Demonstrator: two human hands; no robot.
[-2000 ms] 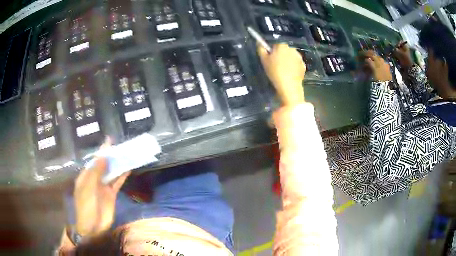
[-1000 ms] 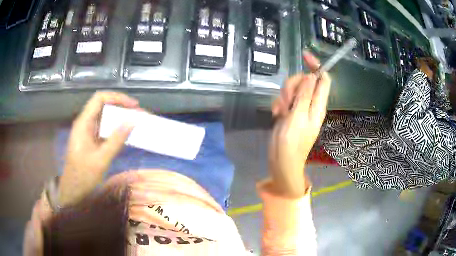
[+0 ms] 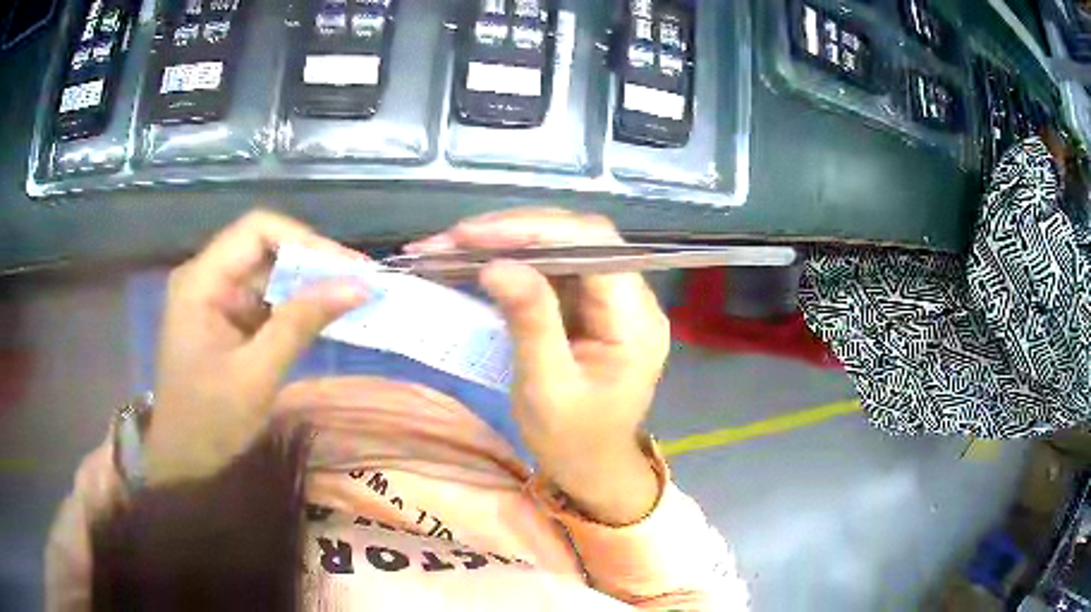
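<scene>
My left hand [image 3: 245,341] grips the left end of a white to pale blue label sheet [image 3: 413,320] in front of my body. My right hand [image 3: 574,347] holds slim silver-grey tweezers [image 3: 646,257] nearly level. Their tips point left and lie at the sheet's upper edge near my left fingers. Whether a label is at the tips is too small to tell. My right hand hides the sheet's right end. Beyond my hands, a clear tray [image 3: 359,177] holds a row of black phone housings [image 3: 503,60], each with a white barcode label near its lower end.
The tray lies on a dark green bench [image 3: 826,203], whose front edge runs just beyond my hands. More trays with black parts [image 3: 832,42] stand at the upper right. A person in a black-and-white patterned sleeve [image 3: 957,323] is at the right. The grey floor has a yellow line [image 3: 766,427].
My right hand has come left and down from near the trays, and the tweezers now point left at the sheet. The sheet, still in my left hand, is tilted slightly differently.
</scene>
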